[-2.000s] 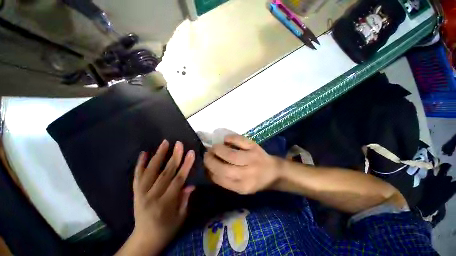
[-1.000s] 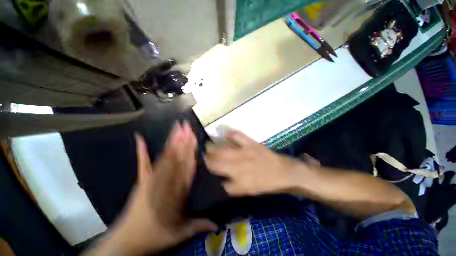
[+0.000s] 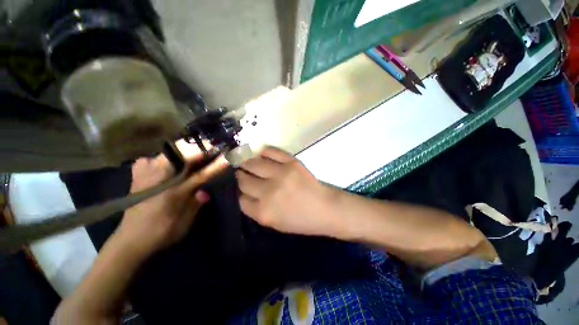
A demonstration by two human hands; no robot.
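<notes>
A black fabric panel (image 3: 219, 209) lies under both hands at the needle area and hangs down towards my lap. The dark presser foot and needle parts (image 3: 219, 130) are just beyond the fingertips, over the bright bed (image 3: 273, 117). My left hand (image 3: 168, 190) lies on the cloth left of the presser foot, its fingers partly hidden behind a strap-like bar and machine parts. My right hand (image 3: 279, 190) has its fingertips curled on the panel's right edge beside the foot, pinching the cloth. A small pale piece (image 3: 239, 154) shows at its fingertips.
Thread snips (image 3: 397, 68) and a dark pouch-like item with a pale figure (image 3: 484, 63) lie on the table's right part. The green panel (image 3: 343, 32) is above. Black garment pieces (image 3: 457, 171) with a beige strip (image 3: 495, 214) are at right, near a blue crate (image 3: 552, 120).
The left hand has moved forward from flat on the panel to beside the presser foot. The right hand has moved slightly up-left. The view has shifted, showing more of the machine head.
</notes>
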